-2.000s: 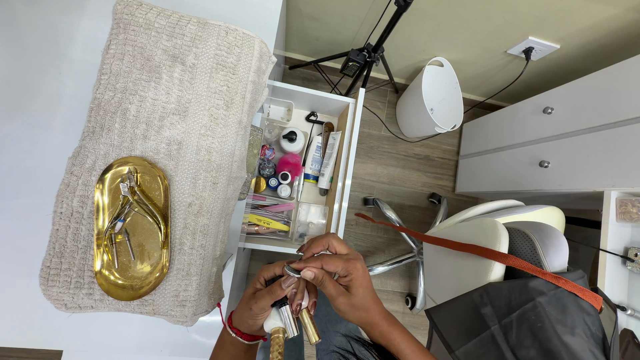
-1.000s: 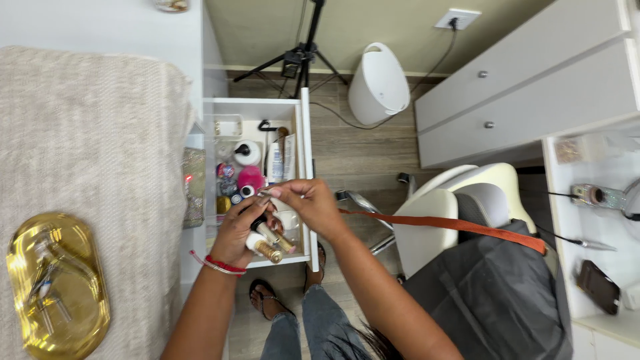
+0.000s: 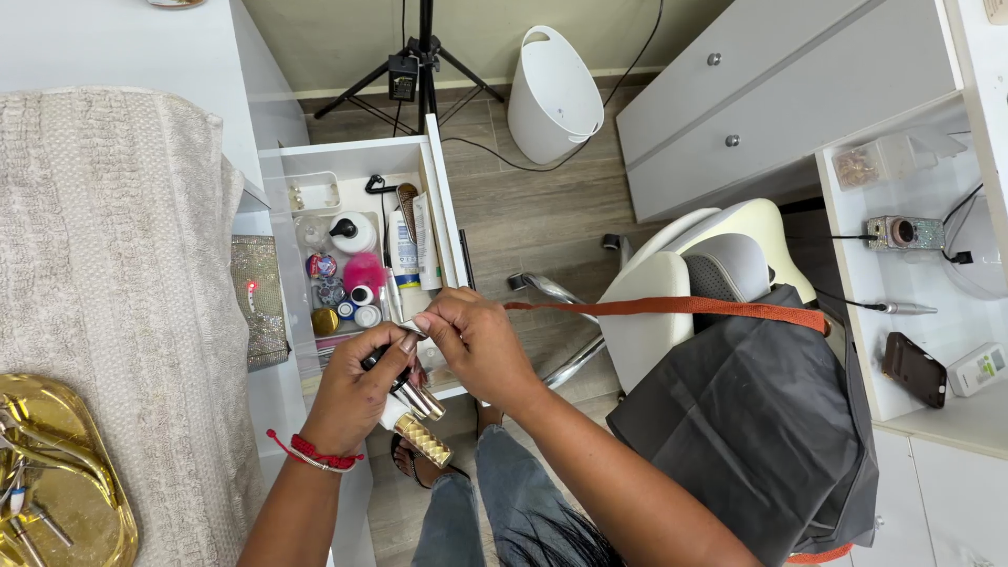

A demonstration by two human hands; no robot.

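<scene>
Over the front of the open drawer (image 3: pixel 441 197), my left hand (image 3: pixel 358 390) holds several bottles in its palm: a white one with a patterned gold cap (image 3: pixel 425 441) and others with a metallic cap (image 3: pixel 425 403) and a black part. Its thumb and forefinger meet a small silvery-white piece (image 3: pixel 411 328), which the fingertips of my right hand (image 3: pixel 476 342) pinch from the other side. What exactly the piece is cannot be told. In the drawer behind lie a white bottle with a black top (image 3: pixel 353 232), a pink pompom (image 3: pixel 365 272), small jars and tubes.
At left, a towel (image 3: pixel 118 236) bears a gold tray (image 3: pixel 118 488) with metal nippers. Beyond the drawer stand a black tripod (image 3: pixel 425 55) and a white bin (image 3: pixel 551 102). A cream chair (image 3: pixel 646 315) with a dark apron (image 3: pixel 748 409) stands right, by a white shelf unit (image 3: pixel 850 236).
The view has shifted, with the tray now at the lower left edge. Both hands stay close together around the bottles and the small piece.
</scene>
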